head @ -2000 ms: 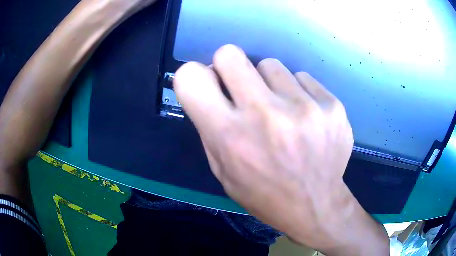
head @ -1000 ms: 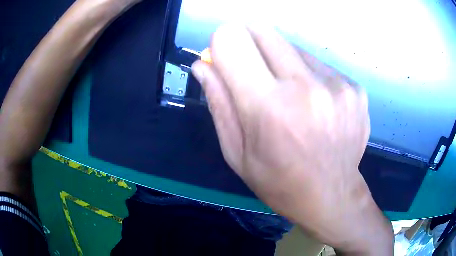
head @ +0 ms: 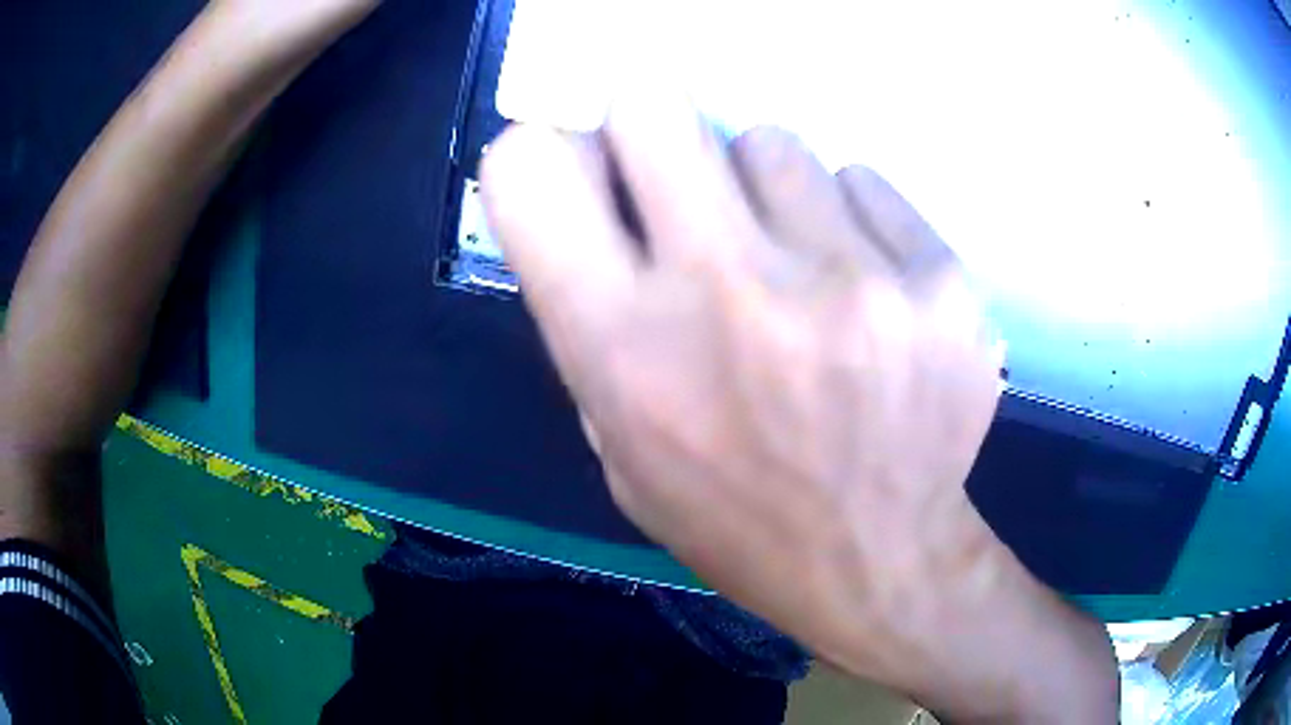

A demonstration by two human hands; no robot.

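Observation:
A framed panel (head: 1076, 213) with a glaring white face and a thin black rim lies on a black mat (head: 382, 368). My right hand (head: 765, 340) is curled over the panel's near left corner. An orange bit, which fits a utility knife, showed between its fingers a second ago; the fist hides it now. A silver corner bracket (head: 479, 234) shows partly beside my index finger. A second corner fitting (head: 1246, 428) is at the near right corner. My left forearm (head: 121, 213) reaches up along the left, but its hand is beyond the top edge.
The green bench edge (head: 467, 518) curves across below the mat. Green floor with yellow-and-black tape (head: 269, 586) is at the lower left. My dark clothing is at the bottom centre. A brown cardboard box (head: 850, 701) and clear plastic film (head: 1196, 687) are at the lower right.
My right hand moved right, then back left over the bracket, covering most of it and the orange bit. The panel's corner shifted slightly up and left, and its face glares brighter.

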